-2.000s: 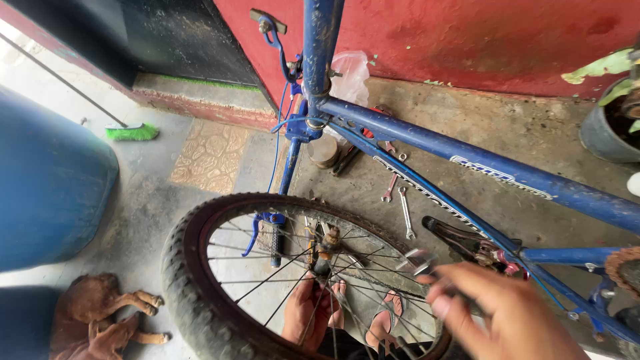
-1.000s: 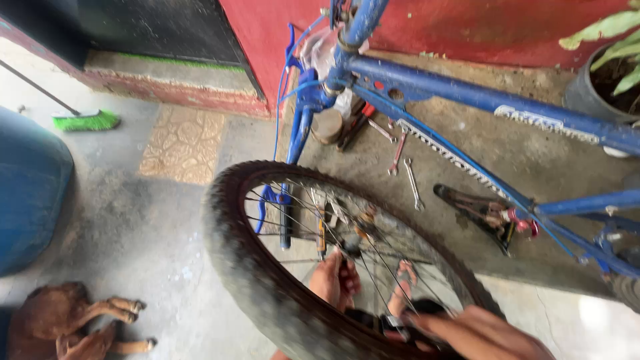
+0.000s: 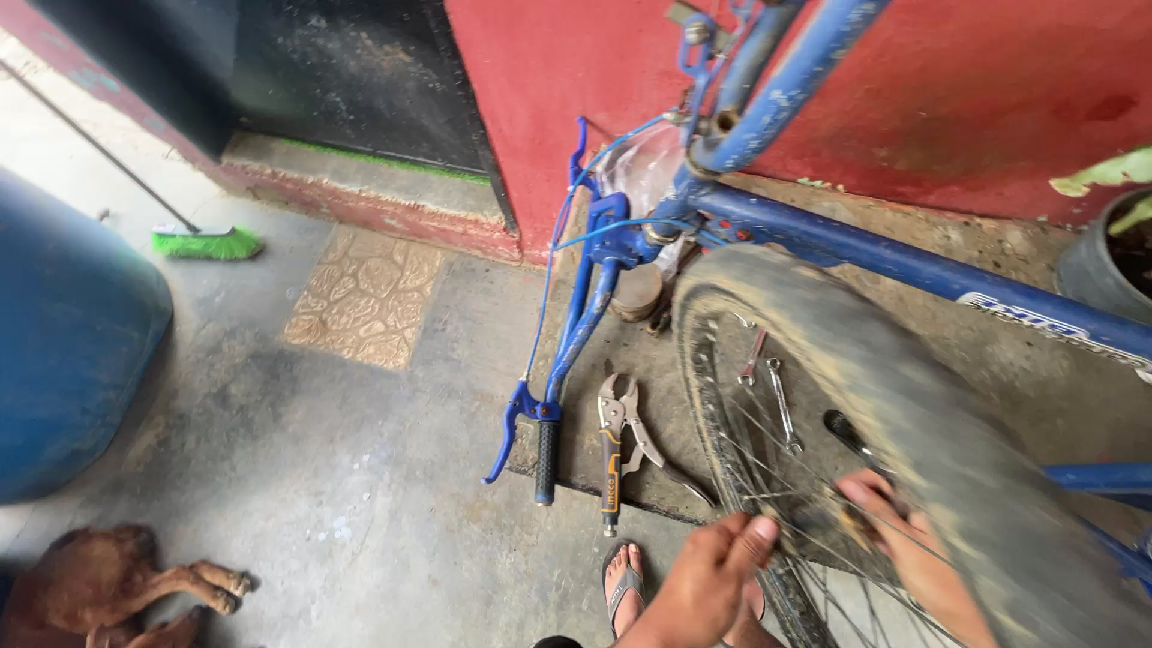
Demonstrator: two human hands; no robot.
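My left hand (image 3: 720, 571) is beside the near side of the bicycle wheel, thumb and fingers pinched together near the spokes (image 3: 765, 495); whether something small is between them cannot be told. My right hand (image 3: 909, 549) reaches in behind the spokes near the blurred hub (image 3: 850, 517), and its grip is unclear. The wheel stands tilted, its worn black tire (image 3: 837, 360) crossing in front of the blue bicycle frame (image 3: 900, 247). Locking pliers (image 3: 612, 450) with open jaws lie on the concrete by the handlebar grip (image 3: 546, 459). A combination wrench (image 3: 783, 405) and a reddish wrench (image 3: 751, 358) show through the wheel.
A blue brake lever (image 3: 508, 432) sticks out beside the handlebar grip. A round tin (image 3: 636, 292) stands near the red wall (image 3: 576, 54). A brown dog (image 3: 99, 576) lies at lower left, below a blue barrel (image 3: 72, 333). My sandaled foot (image 3: 623, 580) is near the pliers.
The wheel has moved right and tilted, uncovering the handlebar grip and pliers. My right hand, which held a metal tool two seconds ago, is now behind the spokes; that tool is not visible in it.
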